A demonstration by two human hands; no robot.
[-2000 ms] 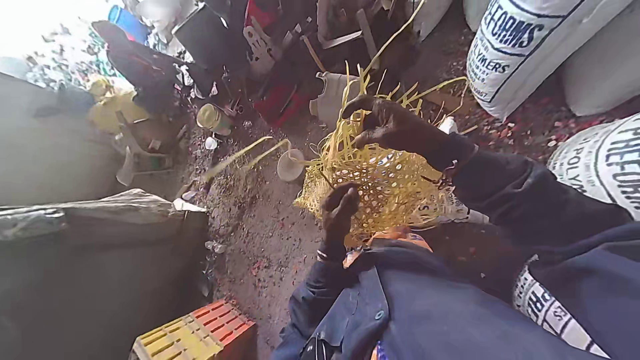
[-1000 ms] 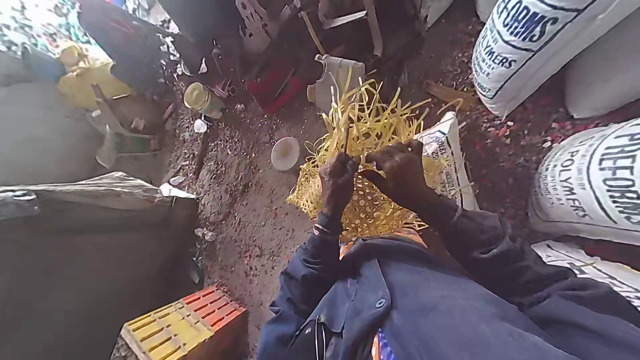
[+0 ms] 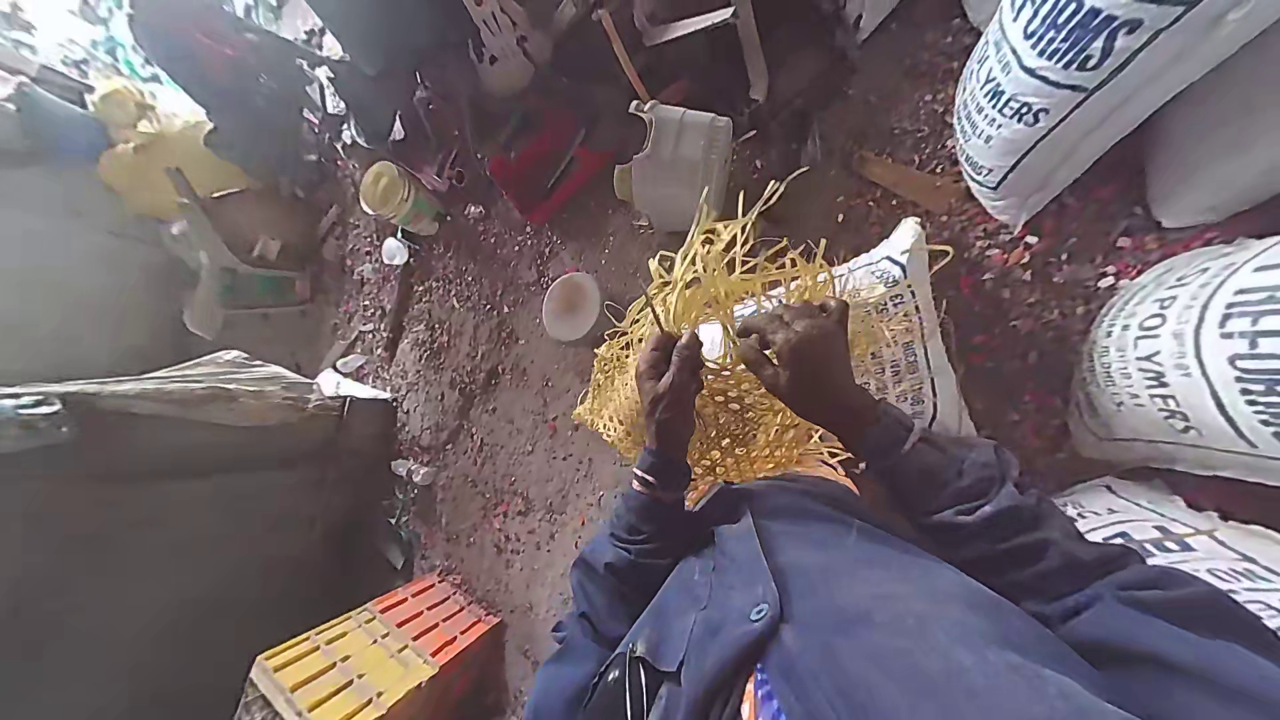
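A piece of yellow openwork weaving (image 3: pixel 745 425), made of plastic-looking strips, lies over my lap, with loose strip ends fanning out at its far edge. My left hand (image 3: pixel 670 385) is closed on a thin dark pointed tool (image 3: pixel 652 308) at the weaving's left part; the tool's tip points away from me. Close by on the right, my right hand (image 3: pixel 800 355) has its thumb and fingers bent at the strips; whether a strip is pinched between them cannot be told. Beneath the weaving's right side shows a white printed woven sack (image 3: pixel 905 340).
Large white printed sacks (image 3: pixel 1060 110) stand at the right. Ahead are a whitish plastic jerrycan (image 3: pixel 682 165), a round white dish (image 3: pixel 572 306) and a yellowish bucket (image 3: pixel 395 195). A yellow and orange plastic crate (image 3: pixel 375 650) sits at lower left, below a dark covered block (image 3: pixel 180 500).
My right hand was raised at the strips two seconds ago and has come down close beside the left hand. The loose strips now spread out ahead of both hands.
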